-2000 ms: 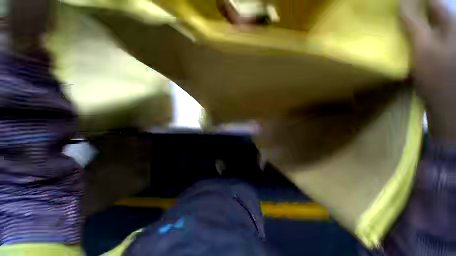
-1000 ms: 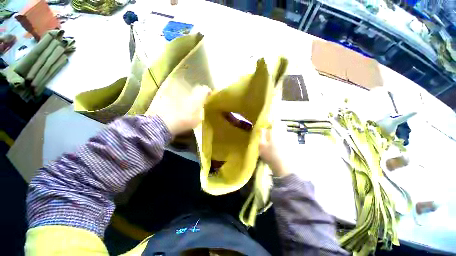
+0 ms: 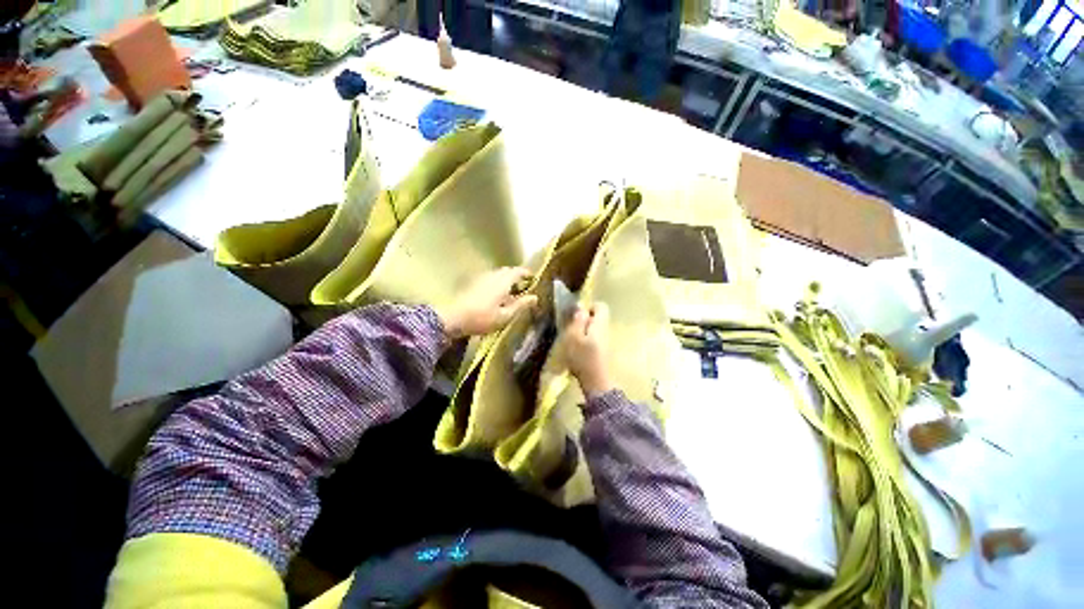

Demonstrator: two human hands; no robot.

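Observation:
Khaki-yellow bag bodies point(image 3: 624, 297) stand open at the table's near edge in front of me, their rims close together. My left hand point(image 3: 485, 302) grips the rim of a bag body on its left side. My right hand point(image 3: 583, 341) is at the bag opening, its fingers closed on a small pale piece point(image 3: 562, 305); what lies below it inside is dark and unclear. Two more open bag bodies point(image 3: 446, 226) stand just to the left. Flat bag panels point(image 3: 707, 202) with a dark patch lie to the right.
A loose bundle of yellow-green straps point(image 3: 874, 452) lies right, beside a pale bottle-like thing point(image 3: 933, 339). A brown board point(image 3: 820, 208) lies at the back. Rolled khaki pieces point(image 3: 149, 155) and a grey-white sheet point(image 3: 196, 321) are left. A blue piece point(image 3: 449, 118) lies beyond the bags.
The single wide-open bag between my hands has given way to narrower, side-by-side openings. My right hand has moved from the outer right side to the opening, with a pale piece in it.

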